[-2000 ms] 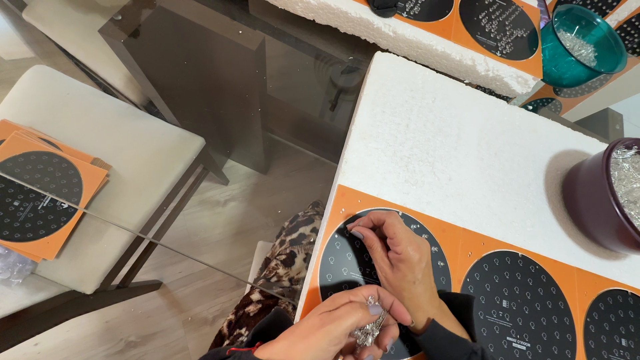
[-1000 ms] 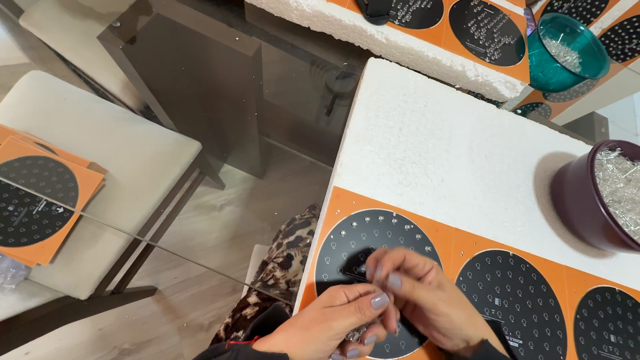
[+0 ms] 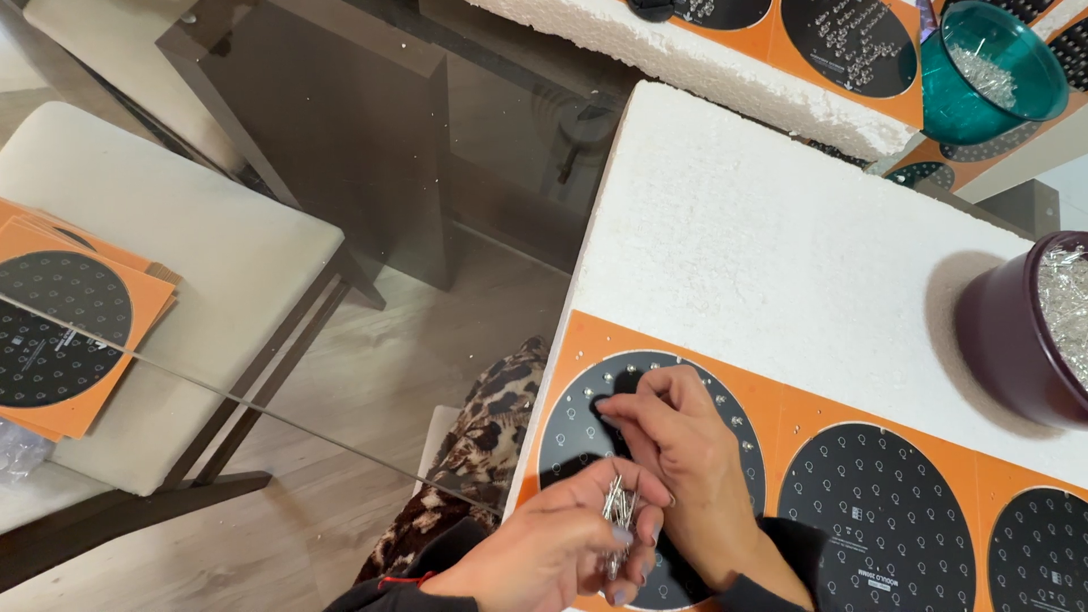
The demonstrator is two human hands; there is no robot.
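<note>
A bunch of small clear LEDs with long metal leads (image 3: 619, 518) lies in the curled fingers of my left hand (image 3: 565, 531), over the lower part of a round black circuit board in an orange panel (image 3: 568, 442). My right hand (image 3: 684, 450) is above the same board, thumb and index fingertip together near its upper left holes; whether an LED is between them cannot be told. Several LEDs stand along the board's upper rim. To the right, two more round black boards (image 3: 875, 510) show printed marks and no LEDs. The panel lies on a white foam block (image 3: 765, 229).
A purple pot of LEDs (image 3: 990, 340) stands on the foam at right. At upper right are a teal bowl of LEDs (image 3: 943, 93) and another foam block (image 3: 722, 81) bearing a populated board (image 3: 892, 64). Stacked orange panels (image 3: 144, 340) lie on a pale chair (image 3: 212, 221) at left.
My right hand has moved from beside my left hand up to the board's upper left holes. My left fingers have opened somewhat, showing the LEDs more plainly than a second ago.
</note>
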